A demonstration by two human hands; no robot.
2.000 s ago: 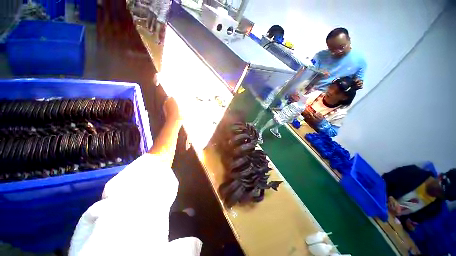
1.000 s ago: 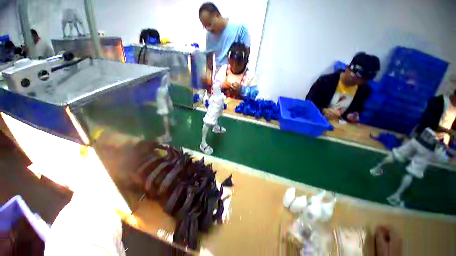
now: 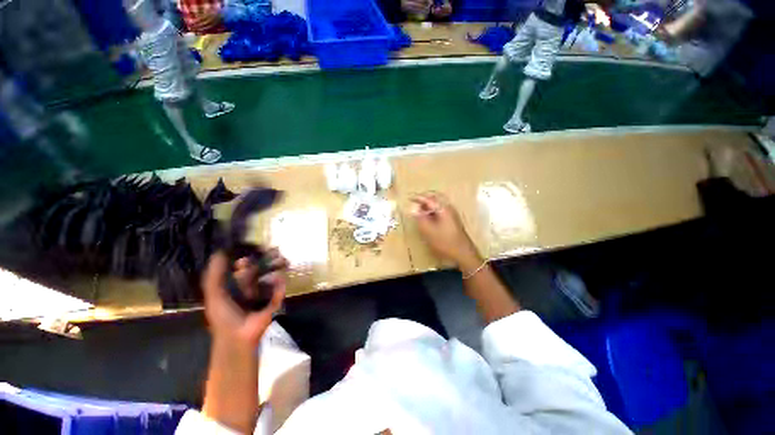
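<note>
My left hand [image 3: 242, 293] holds a black moulded part [image 3: 252, 204] above the bench edge, its curved tail pointing up and right. My right hand [image 3: 442, 228] is over the bench, right of the bottles, fingers bent close together; whether they hold something small cannot be told. A heap of black parts [image 3: 127, 225] lies at bench left. Several small white bottles [image 3: 365, 176] stand together in the middle. A whitish patterned packet [image 3: 364, 208] and a white ring [image 3: 365, 234] lie just below them, with tiny tan bits [image 3: 350, 248] scattered around.
The green belt [image 3: 340, 106] runs behind the bench [image 3: 595, 183]. Pale figurine lower bodies stand on it at left [image 3: 170, 76] and right [image 3: 535, 51]. A blue bin [image 3: 348, 34] and blue parts [image 3: 268, 38] are opposite. A blue crate [image 3: 110, 416] is lower left; another person's arm [image 3: 735, 170] is far right.
The view has swung down and right onto the bench. Both my hands are now over it, the left with a black part. The belt figurines appear further left in view.
</note>
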